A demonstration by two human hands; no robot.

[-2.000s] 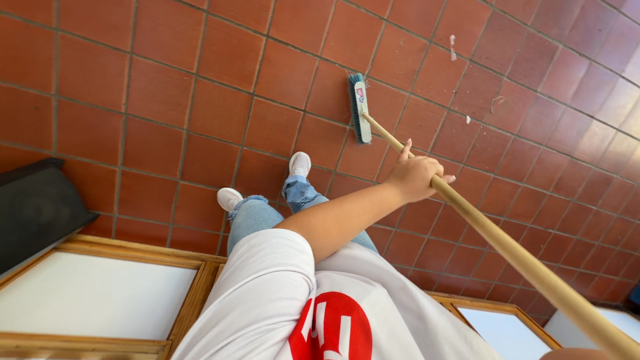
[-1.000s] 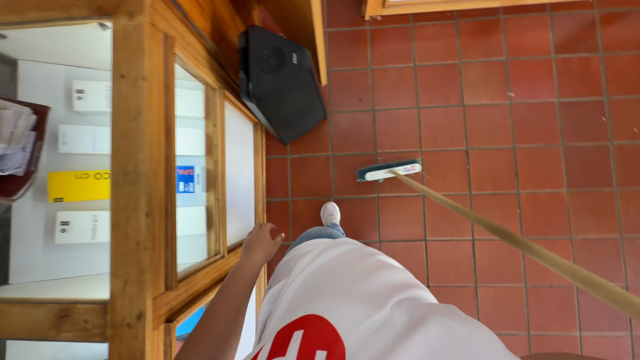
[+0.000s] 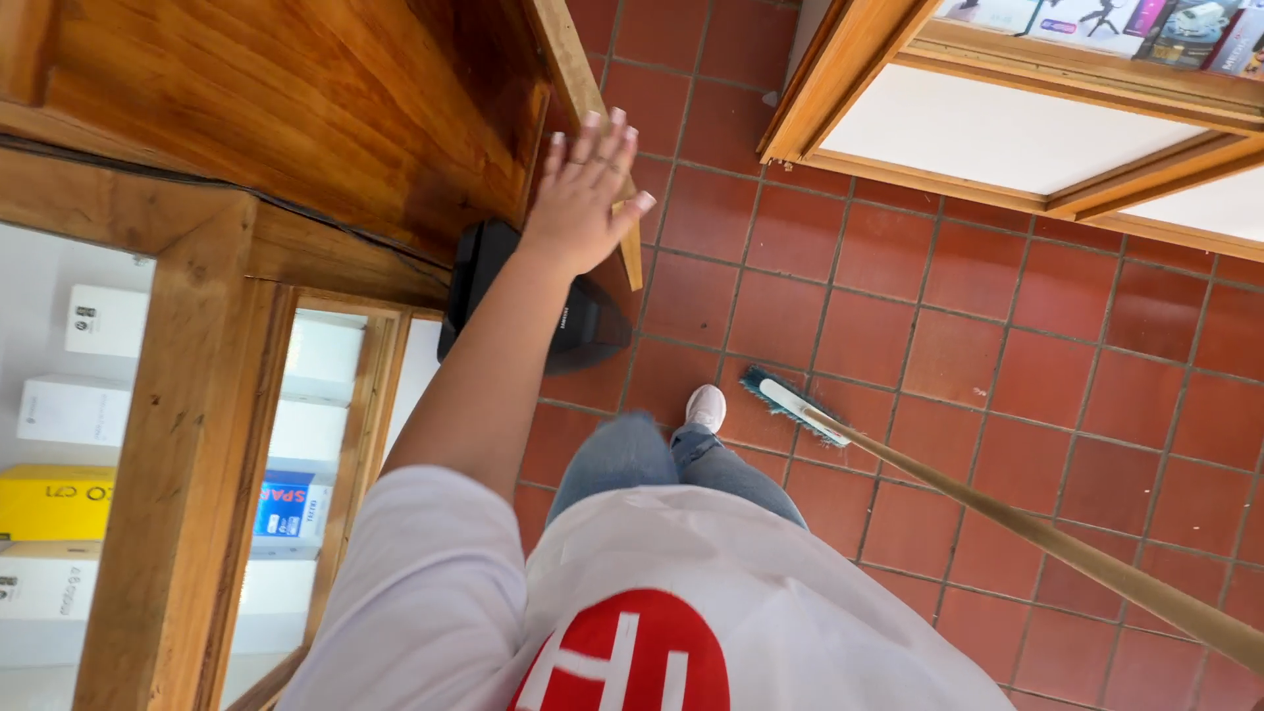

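Observation:
My left hand [image 3: 585, 197] reaches forward with its fingers apart, over the edge of a wooden panel [image 3: 565, 49]; whether it presses on the wood I cannot tell. No object is in it. A broom with a white head and teal bristles [image 3: 792, 405] rests on the tiled floor, just right of my white shoe [image 3: 706, 407]. Its long wooden handle [image 3: 1047, 538] slants to the lower right and leaves the view. My right hand is out of view, so its hold on the handle is hidden.
Below my left forearm, a black plastic case [image 3: 592, 331] stands by the panel. A wooden-framed glass cabinet with boxes [image 3: 193, 434] lines the left side, and a dark cable [image 3: 326, 219] runs along it. Another display cabinet [image 3: 928, 183] stands at the upper right. Small crumbs lie on the tiles.
My left hand was on the broom handle two seconds ago; it has let go, passed beside the left cabinet and moved forward to the wooden panel. The view has turned strongly.

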